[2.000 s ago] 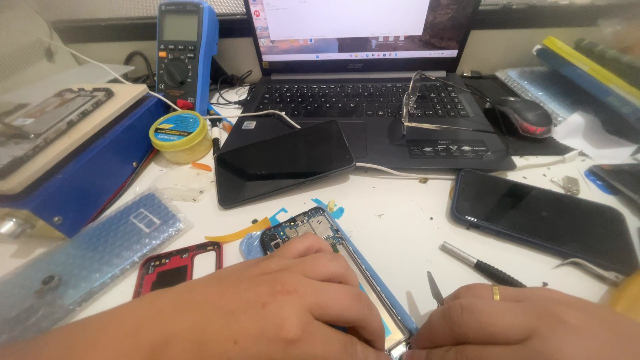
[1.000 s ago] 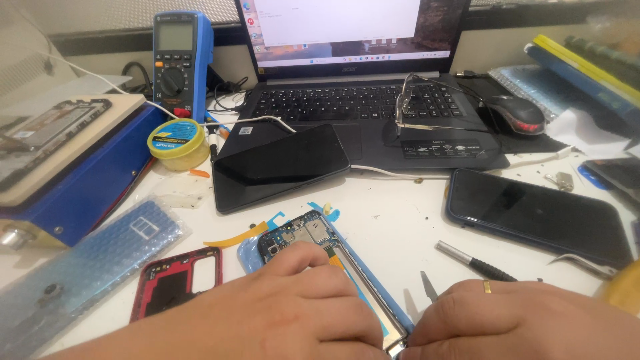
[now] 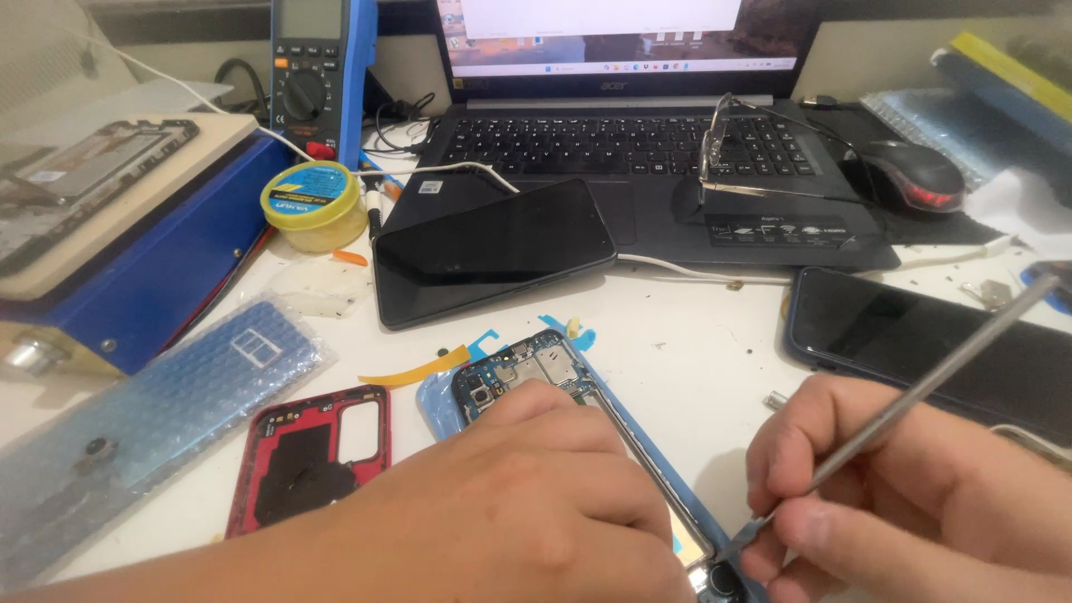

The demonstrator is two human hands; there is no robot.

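An opened smartphone with its circuit board showing lies on a blue backing at the lower middle. My left hand rests over it, fingers curled on its middle, hiding much of the phone. In my right hand is a thin metal spudger, held between thumb and fingers; its flat blade is at the phone's lower right corner, close to a round black part. Left of the phone lies a red phone frame, partly behind my left forearm.
A black phone leans on the front edge of an Acer laptop; another phone lies right. A yellow jar, a blue multimeter, a bubble-wrapped panel and a blue heating plate stand left. Eyeglasses rest on the keyboard.
My right hand has lifted from beside the phone's lower end and now holds the metal spudger, which lay on the table earlier. My left hand stays on the phone.
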